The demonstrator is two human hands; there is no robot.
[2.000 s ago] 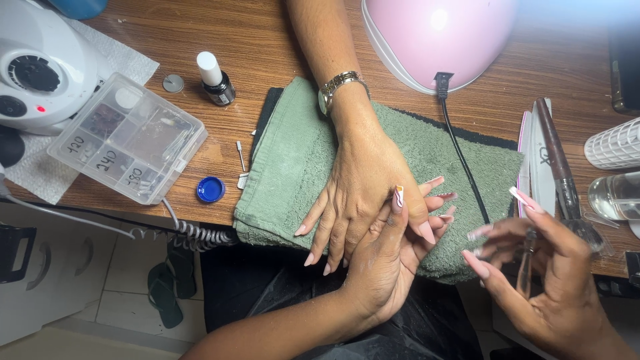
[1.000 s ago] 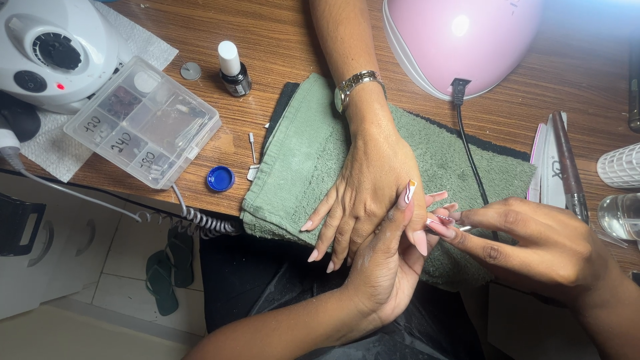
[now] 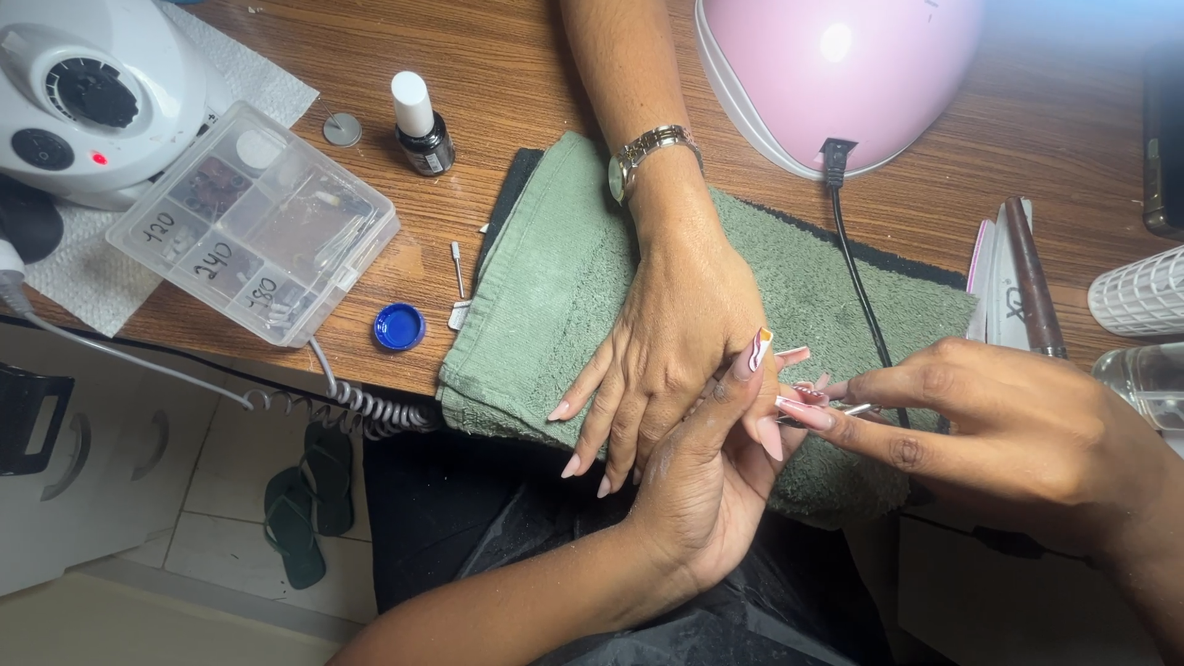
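My left hand (image 3: 708, 481) reaches in from below and holds the other person's hand (image 3: 689, 342) by its thumb side, my decorated thumbnail lying near that person's thumb. The other hand lies palm down over a folded green towel (image 3: 527, 305), fingers spread, with a metal wristwatch (image 3: 655, 153) on the wrist. From the right, my right hand (image 3: 980, 416) grips a thin metal tool (image 3: 856, 410), its kind partly hidden by my fingers. The tool is beside the other person's thumb; whether it touches cannot be told.
On the wooden table (image 3: 499, 65) are a white nail drill unit (image 3: 102, 83), a clear compartment box (image 3: 254, 227), a nail polish bottle (image 3: 424, 129), a blue cap (image 3: 400, 326), a pink nail lamp (image 3: 842, 74) with a black cord, nail files (image 3: 999, 277), a brown-handled brush (image 3: 1034, 277) and a glass jar (image 3: 1142, 379).
My right hand has moved left from beside the files to the held hand, with the thin tool in its fingers. My left hand keeps its hold.
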